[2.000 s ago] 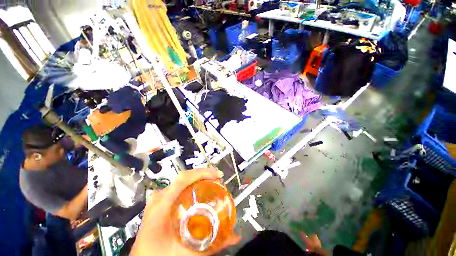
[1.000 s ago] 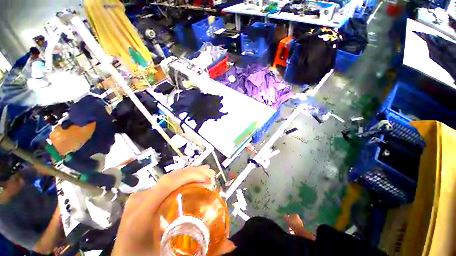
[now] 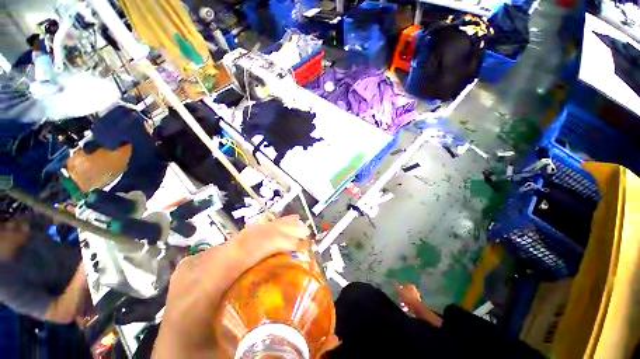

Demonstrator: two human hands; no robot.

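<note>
My left hand comes in from the bottom edge, left of centre. It is wrapped around a clear bottle of amber-orange liquid, close to the camera. The bottle's pale neck points down towards me and is cut off by the bottom edge; whether a cap is on it I cannot tell. My right hand shows small and blurred at lower centre-right, beside dark clothing. A small pale spot shows at its fingers; I cannot tell if it holds anything.
A white-topped table bears dark cloth. A person's blurred arm is at lower left. Blue crates and a yellow-covered table edge are at right. Purple cloth lies beyond the table. Scraps litter the floor.
The view has turned right and downward. The bottle is lower and tilted, showing more of its side. The yellow-covered edge has come into view, and the other person has shifted towards the left edge.
</note>
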